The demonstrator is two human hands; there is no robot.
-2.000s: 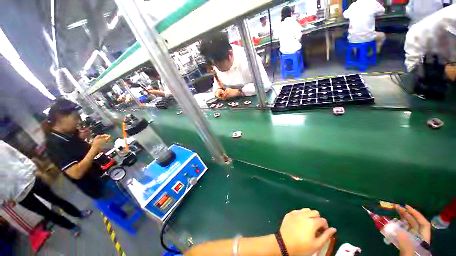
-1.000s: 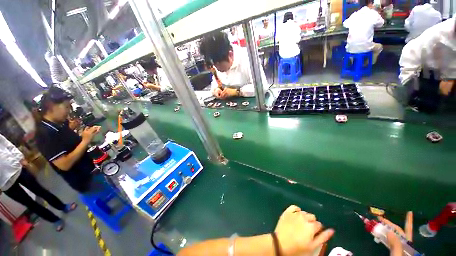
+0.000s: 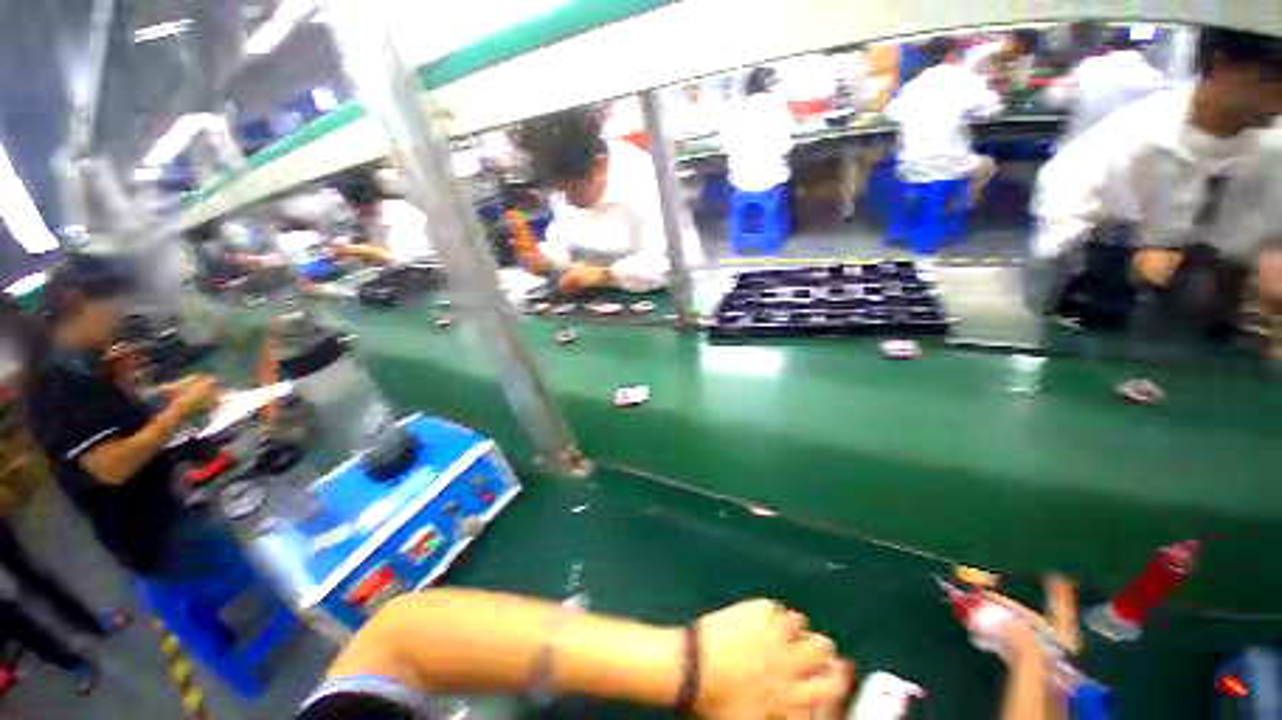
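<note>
My right hand (image 3: pixel 1033 654), low at the right and blurred, holds a dispensing syringe (image 3: pixel 990 619) with a clear barrel and red lower end. Its thin tip points up and left, near a small yellow block (image 3: pixel 973 575) at the belt edge. My left hand (image 3: pixel 771 661) is at the bottom centre, palm down with fingers curled; whether it holds anything is hidden. A crumpled white scrap (image 3: pixel 886 696) lies between my hands, cut off by the bottom edge.
A red spare syringe (image 3: pixel 1160 580) stands on a pale base at right, near a dark blue box (image 3: pixel 1251 684). A blue-and-white machine (image 3: pixel 408 521) stands left by a metal post (image 3: pixel 485 296). Modules (image 3: pixel 631 397) lie on the green belt (image 3: pixel 844 422); across it are a black tray (image 3: pixel 830 300) and people.
The view has turned right, so the scene shifts left in the picture. The red spare syringe and dark blue box show more. My right hand still holds the syringe; my left stays curled.
</note>
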